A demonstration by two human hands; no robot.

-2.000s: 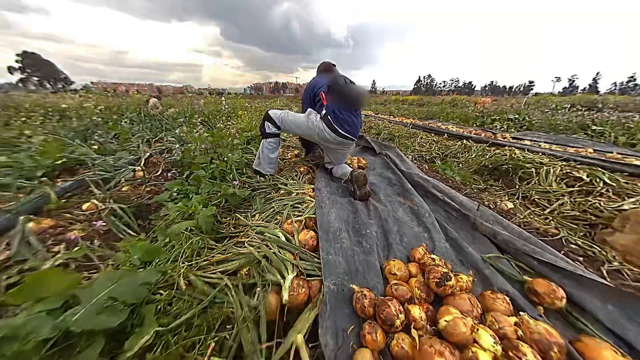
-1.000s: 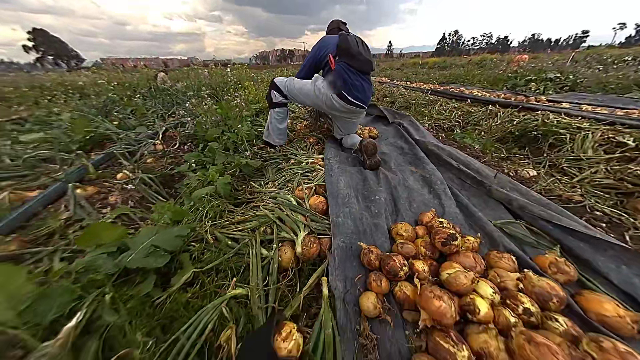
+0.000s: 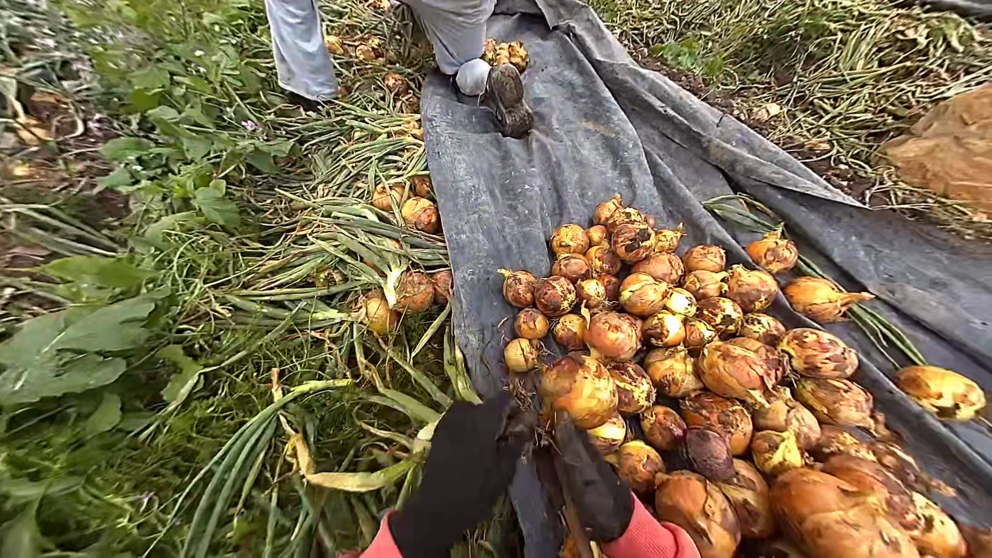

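Observation:
My left hand (image 3: 469,465), in a black glove with a pink sleeve, is low in the middle, over the left edge of a dark grey fabric sheet (image 3: 515,178). Just right of it, my right hand (image 3: 593,480), gloved alike, has its fingertips at a large yellow onion (image 3: 580,390). A thin dark brown thing (image 3: 546,457) lies between the hands; what it is and how the fingers close on it cannot be told. Beside my left hand lies a pale onion stalk (image 3: 364,478). A pile of onions (image 3: 697,372) with brown-yellow skins covers the sheet on the right.
Ahead, another person (image 3: 453,31) kneels with one boot on the sheet, near a small heap of onions (image 3: 508,54). Onions with long green tops (image 3: 418,213) lie along the sheet's left edge. Leafy weeds (image 3: 85,341) grow at left. A brown sack-like thing (image 3: 949,151) lies far right.
The view has tilted down. Both gloved hands now show plainly at the lower middle, close together. The kneeling person remains at the far part of the sheet.

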